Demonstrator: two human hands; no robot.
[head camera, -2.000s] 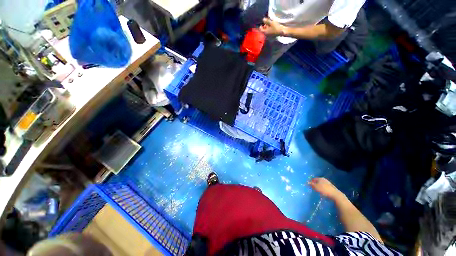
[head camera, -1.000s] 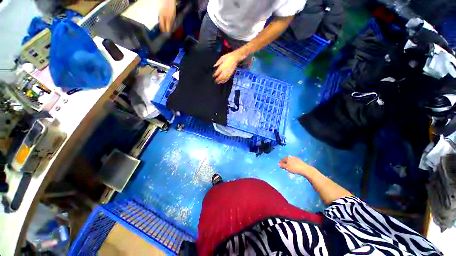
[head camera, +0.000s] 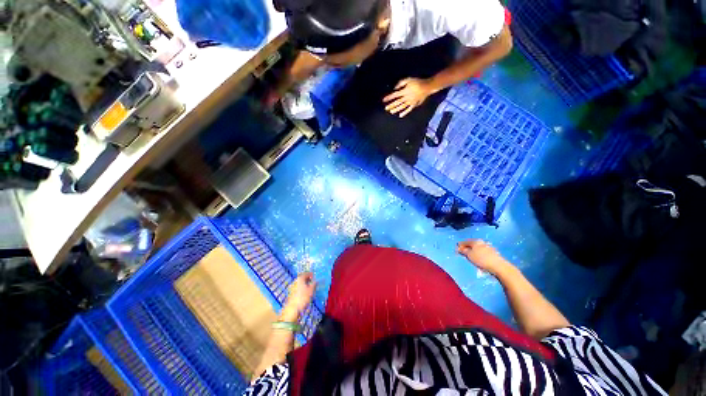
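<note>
My left hand (head camera: 300, 292), with a green band on the wrist, is low in the view beside the rim of a blue plastic crate (head camera: 203, 298). I see nothing in it, and its finger pose is unclear. My right hand (head camera: 478, 254) hangs over the blue floor with fingers partly curled; I see nothing in it. The near crate has a brown board-like sheet (head camera: 224, 298) at its bottom. A black garment (head camera: 395, 124) lies over another blue crate (head camera: 495, 147) ahead, under another person's hand.
A person in a white top (head camera: 441, 23) bends over the far crate. A white machine table (head camera: 46, 213) curves along the left, with a blue plastic bag (head camera: 224, 19) on it. A black cloth sack (head camera: 600, 216) lies at the right.
The view has shifted, showing more of the near crates. My left hand and wrist have come into clear view. The other person has bent down, one hand on the black garment.
</note>
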